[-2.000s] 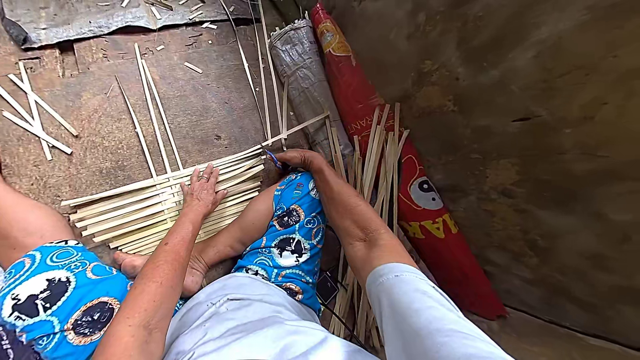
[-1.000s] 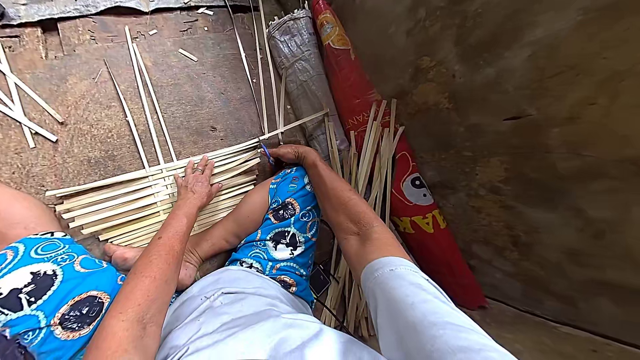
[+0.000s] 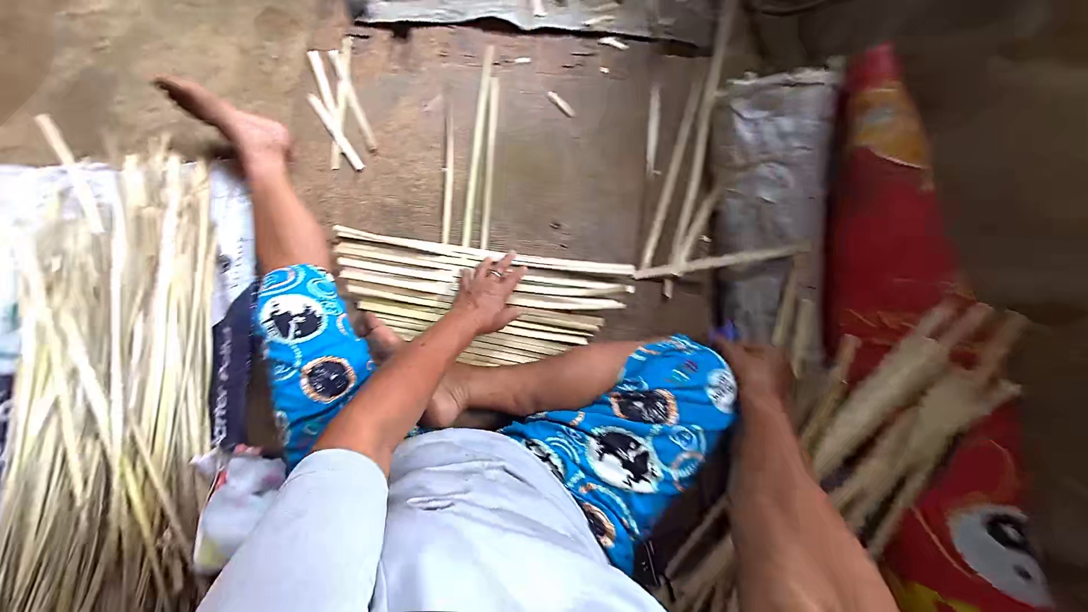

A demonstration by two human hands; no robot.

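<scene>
My left hand (image 3: pixel 490 296), a ring on one finger, lies spread and palm down on a partly woven mat of pale split-bamboo strips (image 3: pixel 408 276) on the wooden board. Long upright strips (image 3: pixel 480 153) run out from the mat's far edge. My right hand (image 3: pixel 752 361) is beside my right knee, blurred, with a small blue-handled tool (image 3: pixel 724 331) at its fingers; the tool's kind cannot be told. One strip (image 3: pixel 731 259) slants away from the mat's right end, apart from my right hand.
A large pile of thin strips (image 3: pixel 110 340) lies on sacking at the left. More strips (image 3: pixel 901 408) stand at the right, by a grey sack (image 3: pixel 773 187) and a red printed sack (image 3: pixel 884 229). Loose strips (image 3: pixel 336 110) and a grey sheet (image 3: pixel 544 15) lie farther off.
The view has swung left, bringing in the strip pile and my left foot. My right hand has moved away from the mat's right end to beside my knee. My left hand still rests on the mat.
</scene>
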